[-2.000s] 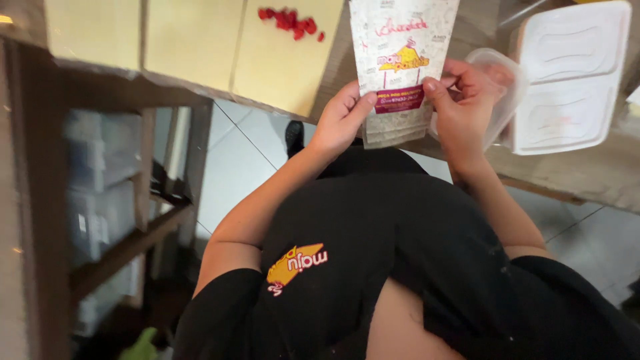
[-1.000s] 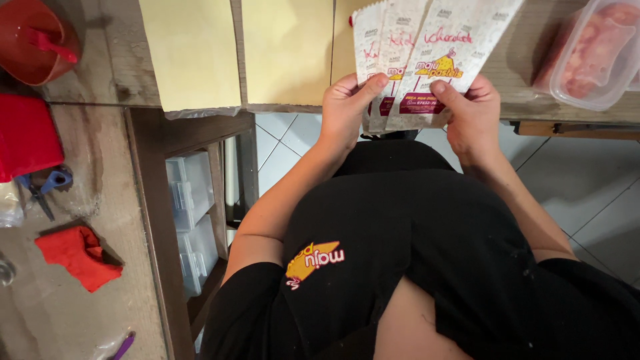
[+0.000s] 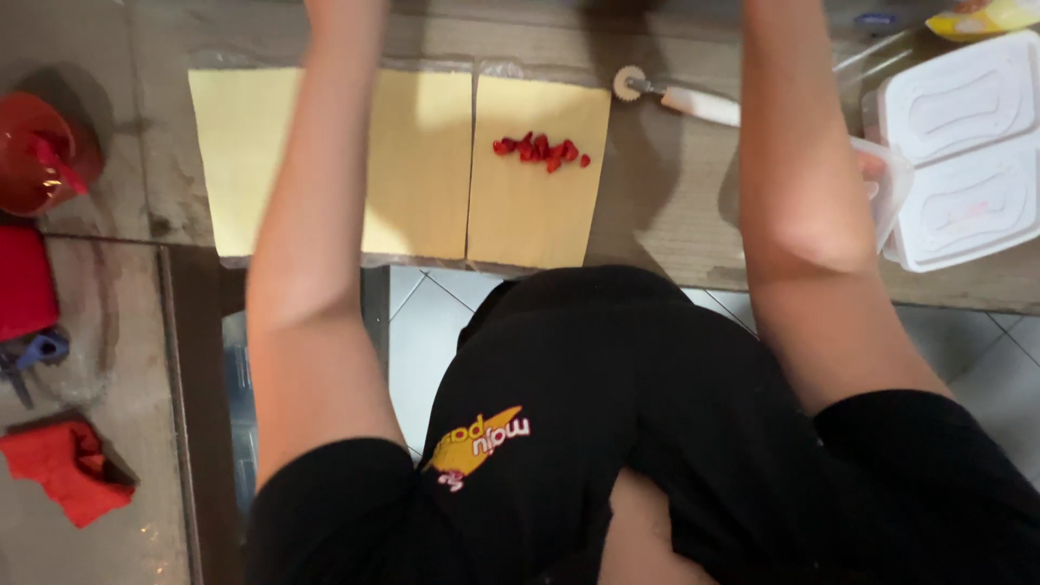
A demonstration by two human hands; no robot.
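Note:
Both my arms reach forward across the wooden table, and my left hand and my right hand are past the top edge of the view. Beneath my left forearm lie flat sheets of pale yellow dough (image 3: pixel 418 162). On the rightmost dough sheet (image 3: pixel 532 219) sits a small row of red fruit pieces (image 3: pixel 540 150). Between that sheet and my right forearm rests a pastry wheel (image 3: pixel 686 101) with a white handle, its end hidden by the arm. The printed paper bags are not in view.
At the right stand white-lidded containers (image 3: pixel 967 150) and a partly hidden clear tub (image 3: pixel 890 183). A yellow packet (image 3: pixel 983 20) lies beyond. Far left are a red bowl (image 3: pixel 77 154) with a utensil, a red object (image 3: pixel 24 280), blue-handled scissors (image 3: pixel 41 348) and a red cloth (image 3: pixel 69 467).
Both hands have moved forward out of view from near my body, where they held printed paper bags. The fruit on the dough and the pastry wheel now show uncovered.

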